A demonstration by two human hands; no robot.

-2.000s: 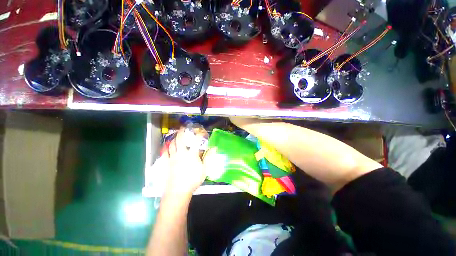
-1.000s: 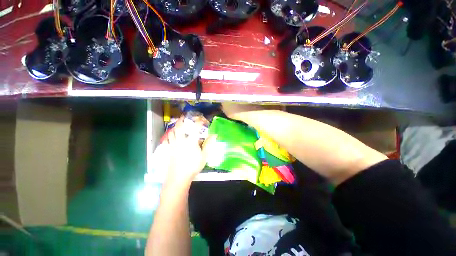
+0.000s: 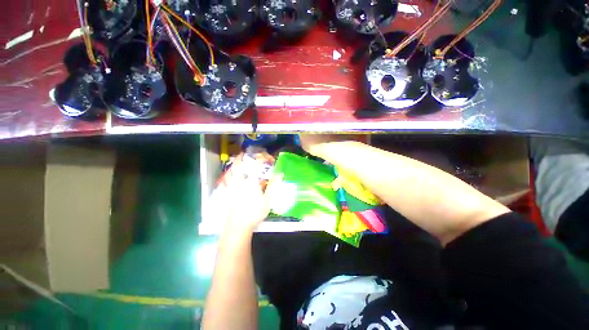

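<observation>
A shallow pale-edged drawer point(image 3: 205, 187) stands open under the bench edge. A bright green packet point(image 3: 300, 187) lies in it and hangs over its front edge, beside a multicoloured soft item point(image 3: 361, 216). My left hand point(image 3: 242, 190) is in the drawer at the packet's left edge, over a clear plastic bag with reddish contents point(image 3: 258, 161). The glare and blur hide whether its fingers grip anything. My right hand point(image 3: 311, 143) reaches to the back of the drawer; its fingers are hidden under the bench edge and behind the packet.
Round black motor units point(image 3: 226, 89) with orange and red lead wires lie in rows on the red bench point(image 3: 303, 77). Two more units sit at the right. A brown cardboard box point(image 3: 77, 219) stands on the green floor at the left. Pale cloth shows at the right edge.
The view has shifted, so bench and drawer sit differently in the picture. Both hands stay in the drawer, and the green packet keeps nearly the same place in it.
</observation>
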